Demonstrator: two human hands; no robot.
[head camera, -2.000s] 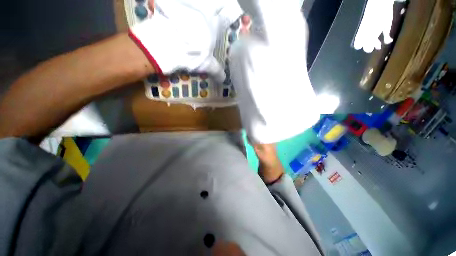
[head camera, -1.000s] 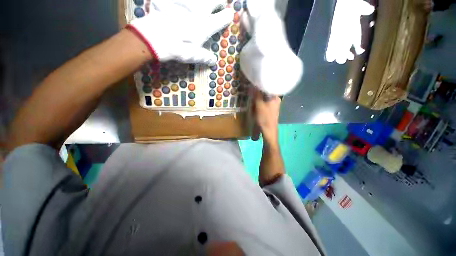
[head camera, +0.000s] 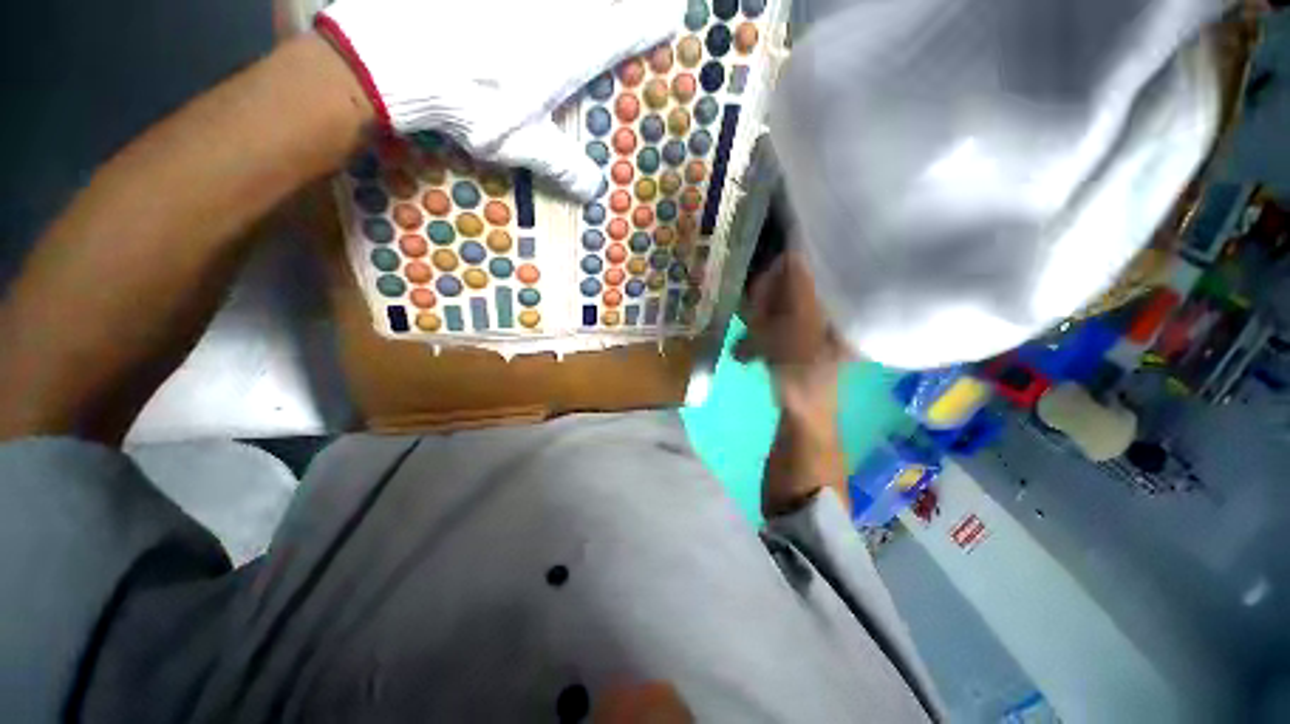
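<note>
My left hand (head camera: 488, 71), in a white glove with a red cuff, lies on the moulded panel (head camera: 562, 269) with its fingers apart. The cream panel carries rows of orange, blue-grey, yellowish and dark dots, plus small bars. It lies on a brown cardboard sheet (head camera: 453, 389). My bare right hand (head camera: 795, 318), blurred, is closed around the mallet's handle, right of the panel. The mallet's bulky white padded head (head camera: 990, 184) is raised large and close to the camera, clear of the panel. It hides the table beyond it.
Green floor (head camera: 733, 410) shows below the table edge. Blue bins (head camera: 891, 481) and a red one (head camera: 1021, 379) stand at the right, beyond the mallet. A white surface (head camera: 234, 375) shows under my left forearm. My grey-clothed body fills the lower middle.
The mallet head has moved up and right, off the panel, and looks much larger. The view has shifted, so more of the panel shows. My left hand stays on the panel.
</note>
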